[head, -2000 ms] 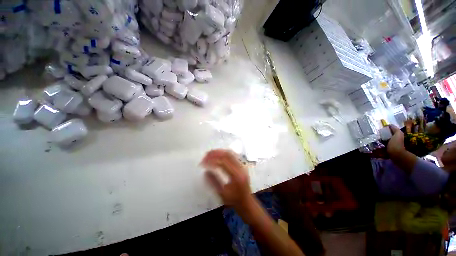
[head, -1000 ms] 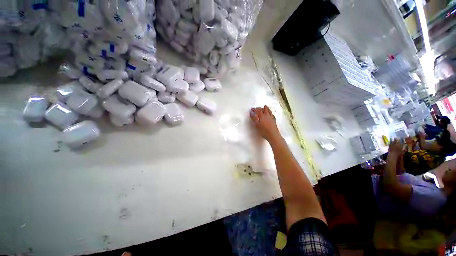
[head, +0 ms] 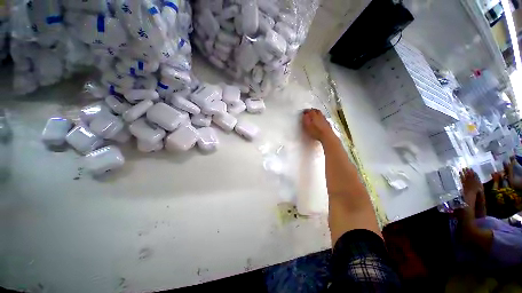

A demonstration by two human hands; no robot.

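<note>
My right hand (head: 314, 124) rests on the white table just left of the taped seam, its fingers curled down; whether it holds film cannot be told. Clear film sleeves (head: 273, 162) lie flat on the table, left of and below my right hand, hard to tell from the glare. A loose pile of glossy white earbud cases (head: 166, 116) lies left of the hand. My left hand is not in view.
Large clear bags of cases with blue marks (head: 134, 37) stand at the back left. A black device (head: 372, 33) and stacked white cartons (head: 409, 86) stand at the back right. Crumpled film (head: 396, 179) lies right of the yellowed seam (head: 366, 182). Another person's hand (head: 471, 184) is at right.
My right hand has moved forward from near the table's edge to beside the seam. The bright film heap there has thinned and spread. The view has shifted, so the table things sit further right.
</note>
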